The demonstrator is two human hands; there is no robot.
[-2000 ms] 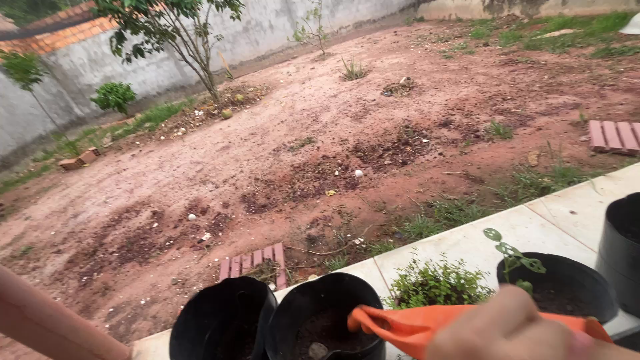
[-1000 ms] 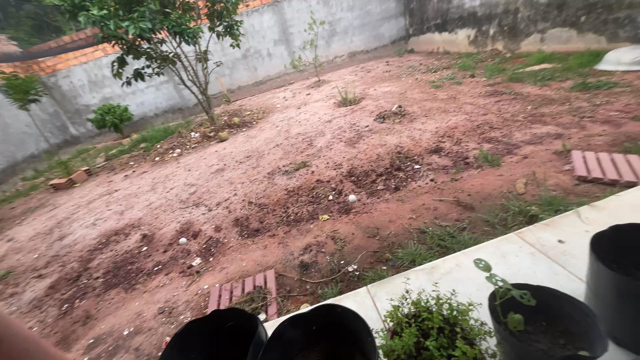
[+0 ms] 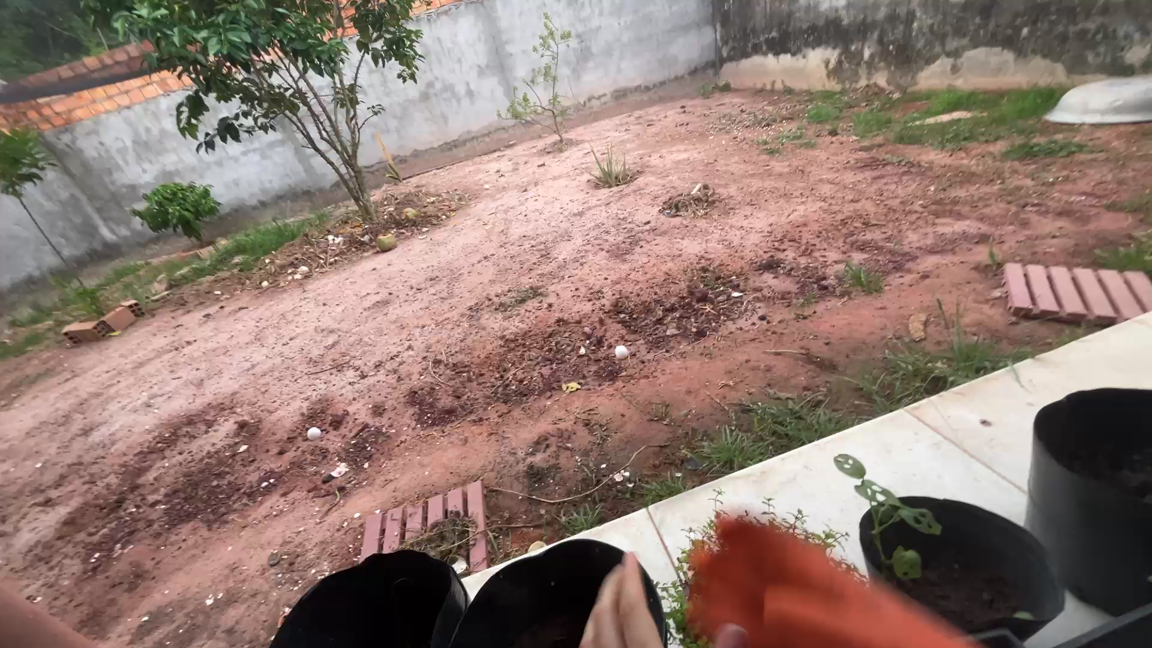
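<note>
At the bottom centre, the fingers of my left hand (image 3: 621,612) point upward over the right rim of a round black pot (image 3: 549,598). They lie close together, with nothing seen between them. Just right of them is a blurred orange, cloth-like thing (image 3: 792,585), partly in front of a small leafy green plant (image 3: 688,576); a fingertip shows at its lower left edge. Whether the orange thing is a glove on my right hand or a loose item, I cannot tell; no bare right hand is plain. Another black pot (image 3: 373,603) stands left of the first.
A black pot with a leafy seedling (image 3: 963,576) and a taller black pot (image 3: 1089,486) stand at the right on the white tiled ledge (image 3: 954,432). Beyond lie reddish bare soil, slatted reddish pavers (image 3: 1080,292), a small tree (image 3: 342,144) and a grey wall (image 3: 468,81).
A hand and the orange thing, seen two seconds ago, were out of view one second ago and are back at the bottom edge. The orange thing no longer reaches over the pot beside the leafy plant.
</note>
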